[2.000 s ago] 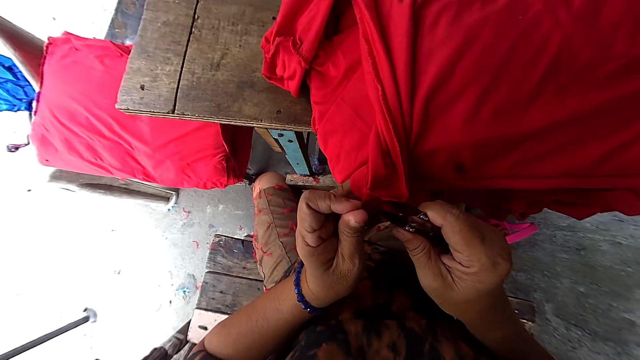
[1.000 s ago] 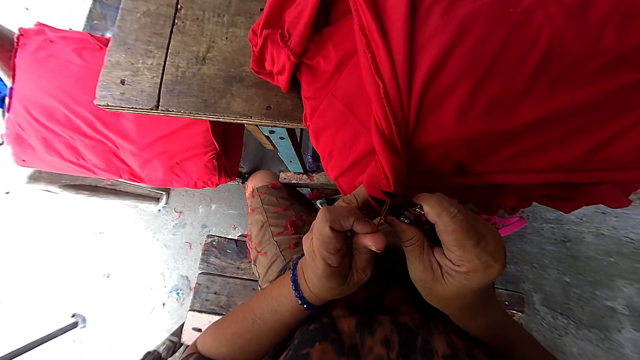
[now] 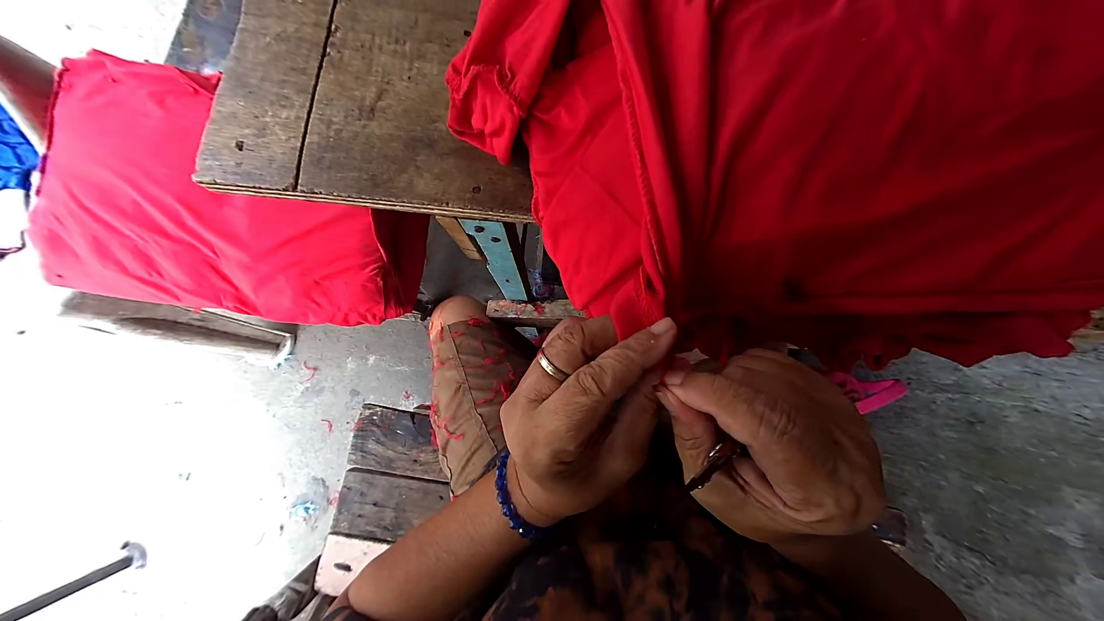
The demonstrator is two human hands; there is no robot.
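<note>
Red fabric (image 3: 828, 172) lies over the wooden table and hangs past its near edge. My left hand (image 3: 578, 423), with a ring and a blue beaded bracelet, pinches a gathered corner of this cloth between thumb and fingers. Close against it, the thumb and index fingertip of my right hand (image 3: 776, 440) meet at the same edge, where a bit of red thread seems to be caught. A small dark metal tool (image 3: 714, 464) is tucked in my right palm; its kind cannot be told, as the fingers cover most of it.
The worn wooden tabletop (image 3: 388, 112) is at upper centre, with a light-blue table leg (image 3: 500, 259) below. A stack of pinkish-red fabric (image 3: 190, 198) rests at left. A wooden bench (image 3: 392, 492) is beside my knee; red thread scraps lie on the trousers (image 3: 466, 388). A pink item (image 3: 875, 392) is at right.
My left hand has come up onto the edge of the red cloth and pinches it. The dark tool, earlier between the fingers of both hands, now sits back in my right palm.
</note>
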